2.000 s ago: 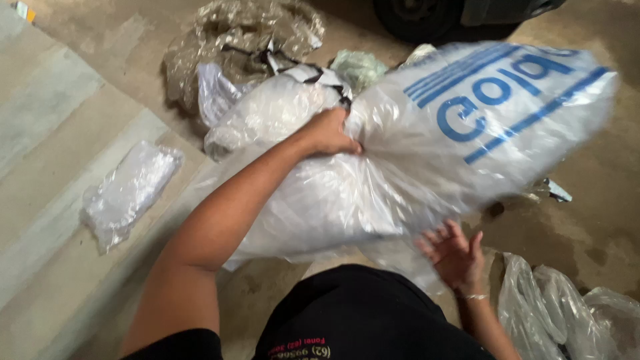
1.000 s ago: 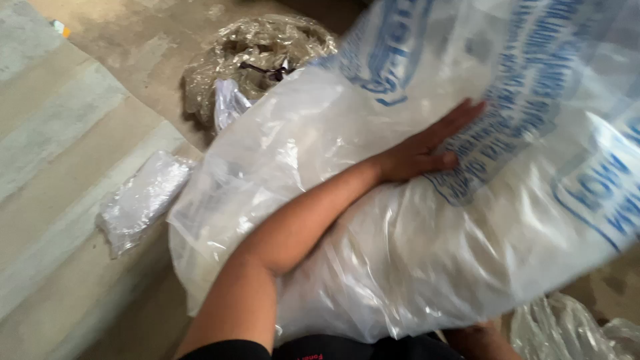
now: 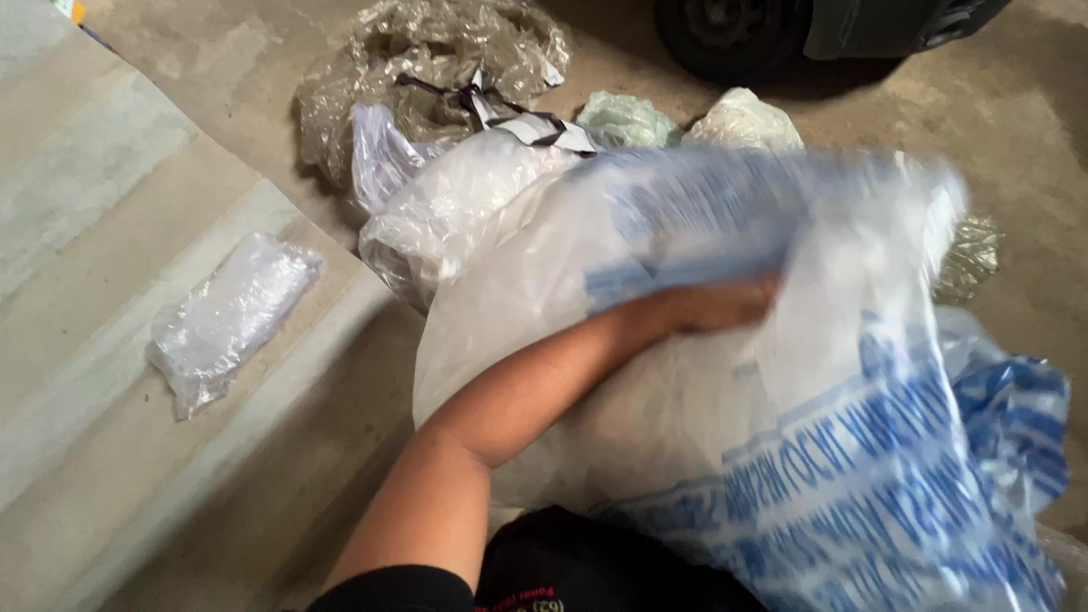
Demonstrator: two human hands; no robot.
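Observation:
A large translucent plastic sheet or bag with blue printing (image 3: 833,450) spreads over the middle and right of the head view, its upper right part blurred. My left arm reaches across it, and my left hand (image 3: 735,302) lies against the plastic near its middle, the fingers blurred and partly covered by a fold. Whether they grip it cannot be seen. My right hand is hidden. Under the plastic's upper left edge bulges clear crumpled film (image 3: 476,200).
Crumpled brownish film (image 3: 450,51) lies at the top, near a vehicle wheel (image 3: 731,34). Greenish (image 3: 629,119) and whitish bundles (image 3: 748,119) rest behind the plastic. A folded clear plastic piece (image 3: 234,319) lies on the striped surface (image 3: 93,280) at left.
The printed plastic has shifted and spread lower at right, uncovering the bundles and wheel at the top. My right hand, seen two seconds ago, is out of sight now.

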